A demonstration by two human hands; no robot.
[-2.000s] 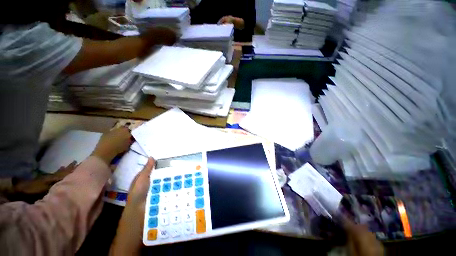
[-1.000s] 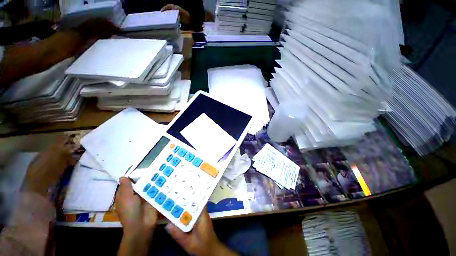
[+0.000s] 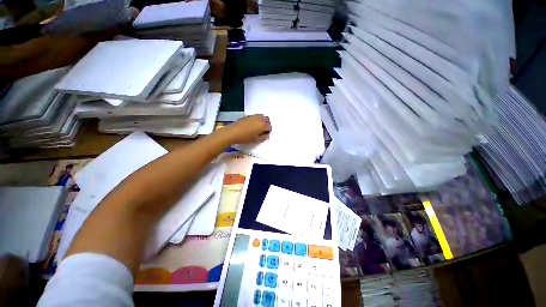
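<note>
The white calculator [image 3: 287,234] is at the bottom centre, black panel away from me, its lower end cut off by the frame. A white leaflet [image 3: 292,210] lies on its black panel. My left hand [image 3: 254,128] reaches across from the lower left, bent fingers on the left edge of the white foam sheet stack [image 3: 284,105]. Whether it pinches a sheet cannot be told. My right hand is not in view.
Stacked white slabs [image 3: 123,69] stand at the left. A tall fanned pile of translucent sleeves [image 3: 407,102] is at the right, with another fanned stack [image 3: 518,144] beyond. More leaflets [image 3: 346,225] lie beside the calculator. White slabs lie under my forearm. Another person's arm is at upper left.
My left hand has let go of the calculator and moved forward to the foam sheet stack. The calculator has turned more upright in view and moved right and down, the leaflet still on it. My right hand has left view.
</note>
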